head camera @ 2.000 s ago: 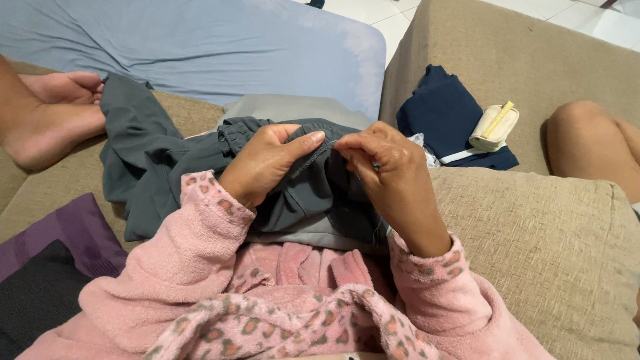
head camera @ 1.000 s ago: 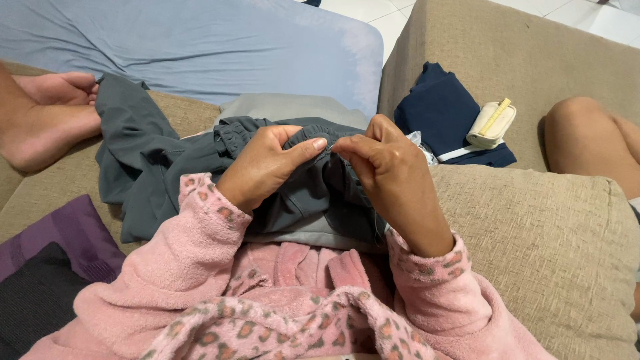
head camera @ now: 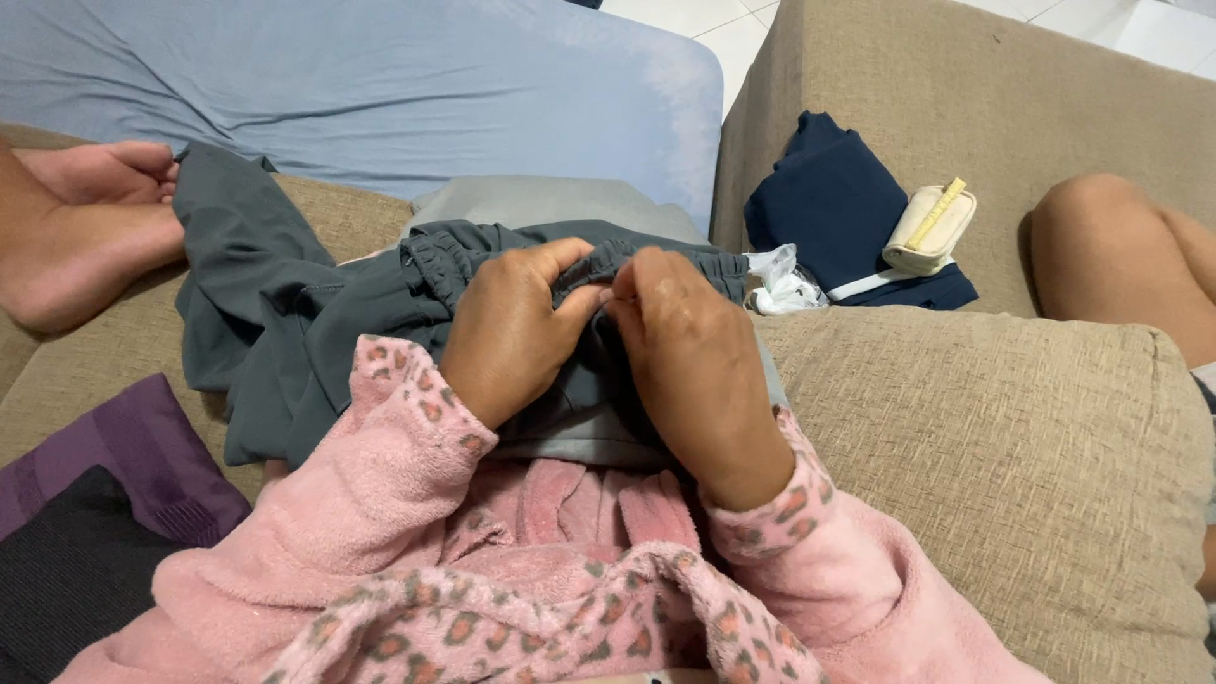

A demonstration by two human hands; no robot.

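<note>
A dark grey garment point(head camera: 285, 304) with a gathered elastic waistband lies across my lap, over a light grey cloth point(head camera: 570, 201). My left hand point(head camera: 518, 328) pinches the gathered band between thumb and forefinger. Close beside it, my right hand point(head camera: 689, 366) has its thumb and fingertips pressed together on the same band. Whether a needle or thread is between the fingertips cannot be made out. The part of the garment under both palms is hidden.
Folded navy cloth point(head camera: 826, 209) lies on the sofa at right, bearing a cream pouch point(head camera: 926, 237) with a yellow measuring tape point(head camera: 939, 214). Crumpled clear plastic point(head camera: 787, 280) is beside it. A beige cushion point(head camera: 988, 475), purple cloth point(head camera: 142, 446), and another person's foot point(head camera: 104, 237) and knee point(head camera: 1092, 237) are near.
My right hand has tipped forward and lowered at the fingers, closer over the band. My left hand keeps its grip, with the band now showing more between its thumb and forefinger.
</note>
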